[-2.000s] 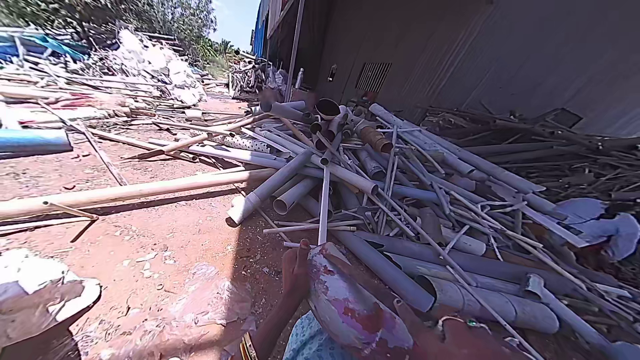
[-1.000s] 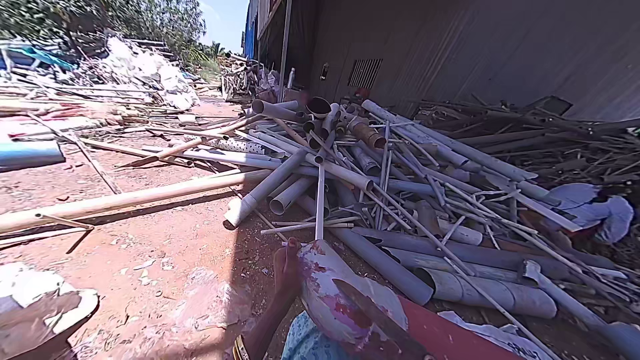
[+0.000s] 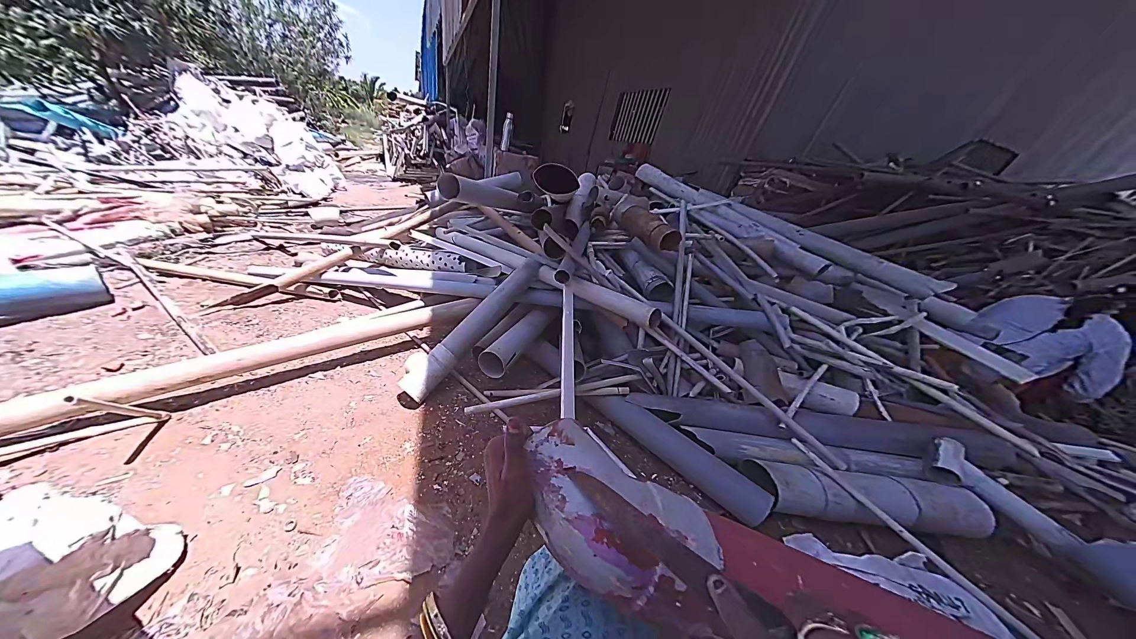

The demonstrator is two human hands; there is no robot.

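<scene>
In the head view, my left hand [image 3: 508, 475] grips the left edge of a pale, curved piece [image 3: 612, 532], seemingly plastic, stained red and purple. My right hand [image 3: 741, 608] is at the bottom, partly cut off, with bangles near it. A dark, blade-like shape lies over the curved piece beside this hand; its grip is unclear. Behind the curved piece, a red length [image 3: 825, 577] runs toward the lower right. A narrow white strip [image 3: 568, 355] stands out beyond the piece's upper end, against the pile of grey plastic pipes [image 3: 479, 333].
Pipes and thin rods spread ahead and to the right. A long beige pipe [image 3: 257, 359] lies on the reddish ground at left. White sheeting [image 3: 914, 577] is at lower right, and a pale sack-like thing [image 3: 80, 559] at lower left. A grey wall [image 3: 843, 80] rises behind.
The stained piece has tilted a little, and the red length beside it shows much more at the lower right than two seconds ago. My left hand remains at its edge.
</scene>
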